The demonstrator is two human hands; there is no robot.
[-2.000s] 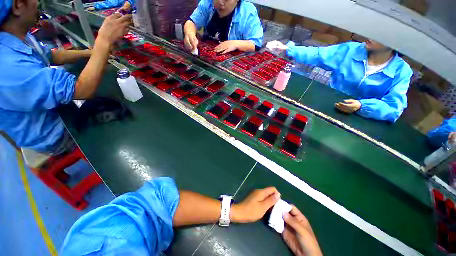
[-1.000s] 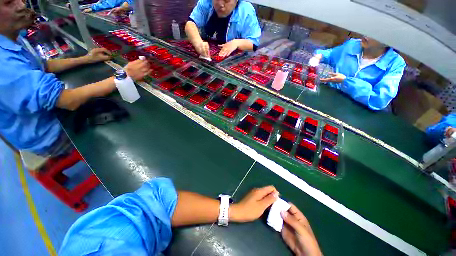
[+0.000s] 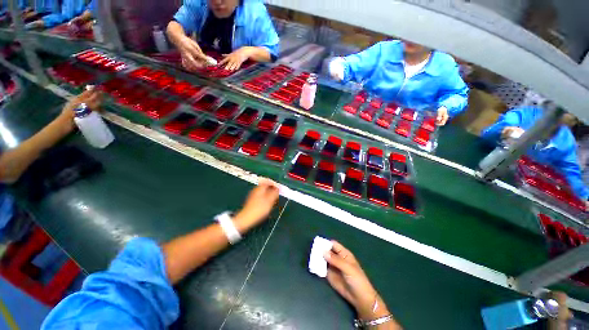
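A clear tray (image 3: 413, 211) holding two rows of open red and black flip phones (image 3: 351, 183) lies on the green belt beyond the pale edge rail. My left hand (image 3: 260, 201) is over the near rail, its fingers bent together, short of the tray; I cannot tell whether it holds anything. My right hand (image 3: 345, 269) pinches a folded white cloth (image 3: 320, 256) above the dark green bench.
White bottle (image 3: 95, 129) and dark curved object (image 3: 61, 169) at left. Light blue bottle (image 3: 516, 314) at lower right. Pink bottle (image 3: 308, 94) across the belt. Grey posts (image 3: 539, 269) at right. Several people in blue smocks handle red phones; a neighbour's arm reaches in at left.
My left hand has left the cloth and moved up and left to the rail. My right hand still holds the cloth. The view has turned right, bringing the blue bottle in.
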